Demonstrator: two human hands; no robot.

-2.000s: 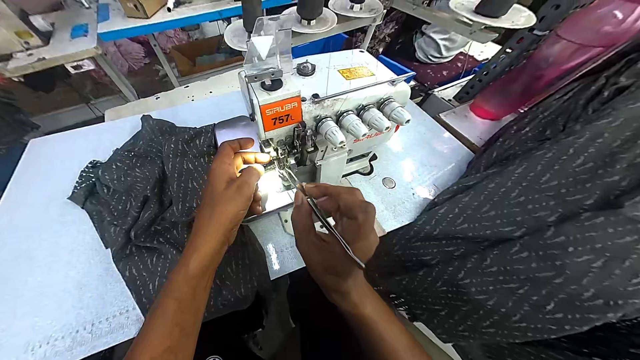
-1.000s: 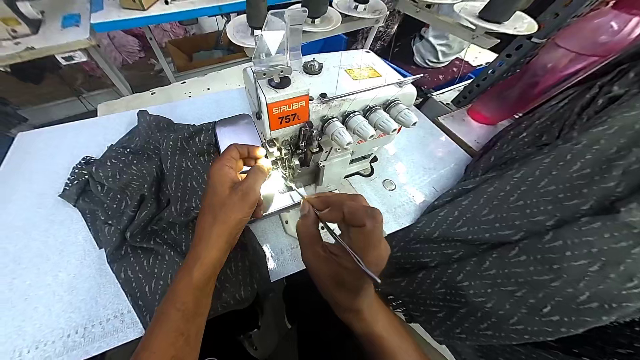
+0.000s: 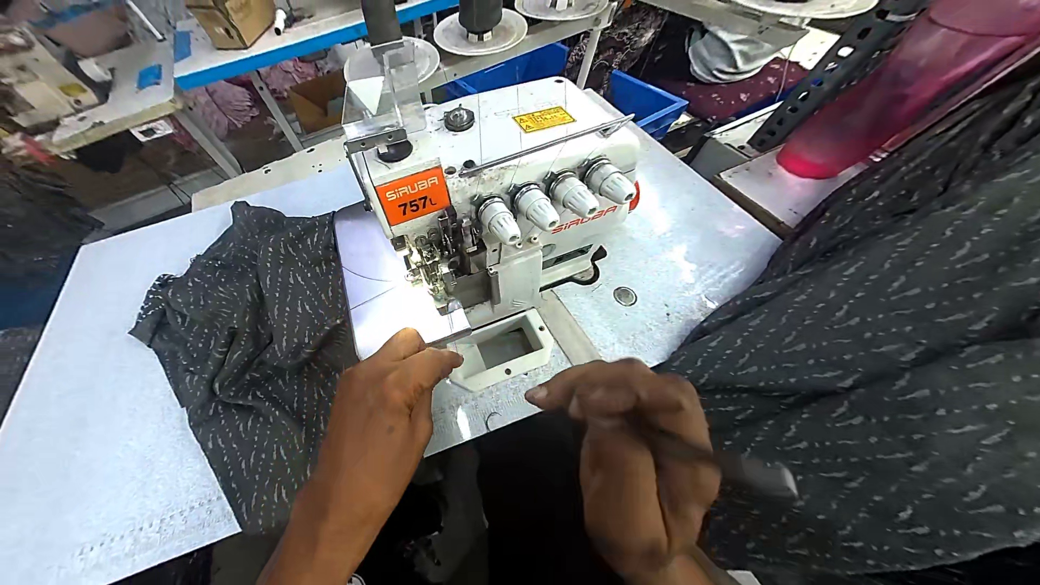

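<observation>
A Siruba overlock sewing machine [image 3: 496, 162] stands on the white table. Its lit needle and presser-foot area [image 3: 431, 272] is free of both hands. My left hand [image 3: 386, 414] is at the front corner of the machine's cloth plate [image 3: 382, 309], thumb and forefinger close together; whether a thread is between them cannot be told. Lower right of the machine, my right hand [image 3: 642, 463] is closed around metal tweezers [image 3: 756, 475], blurred, their end pointing right. Dark patterned fabric [image 3: 252, 349] lies left of the machine, partly behind my left forearm.
More dark patterned fabric [image 3: 877, 382] hangs at the right, beside a pink translucent container [image 3: 861, 106]. Behind the machine are thread cones on white discs [image 3: 481, 32] and a blue bin [image 3: 646, 101]. A rectangular opening with a pale frame [image 3: 532, 357] is in front of the machine.
Both hands have moved away from the needle area, toward the table's front edge. The tweezers have left the needle area with my right hand and are turned differently in it.
</observation>
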